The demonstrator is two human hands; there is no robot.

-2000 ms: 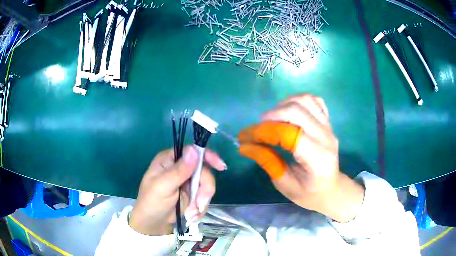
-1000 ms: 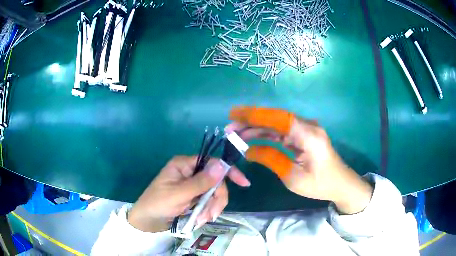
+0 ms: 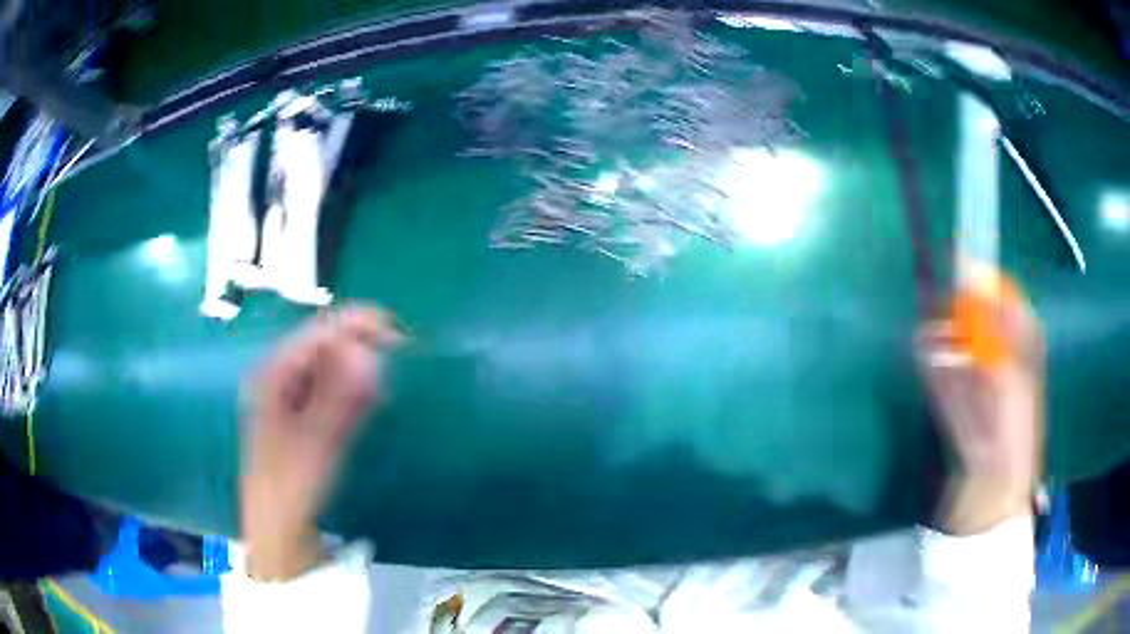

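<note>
My right hand, blurred, is at the right past the dark line, with orange finger cots on its fingertips. The fingers close on the near end of a white-sleeved cable that runs away from me, with a white connector at its far end. My left hand, also blurred, is over the mat at the left, just nearer than the harness bundle. Its fingers are curled; I see no cable in it, and blur hides whether it holds something small.
A heap of short grey-silver sticks lies at upper centre. A thin white harness lies right of the held cable. More white and black cables lie at the far left edge. A raised dark rim runs behind the green mat.
My hands have moved apart, left hand to the left and right hand to the far right. The harness that was in my left hand no longer shows there. The view has tilted up.
</note>
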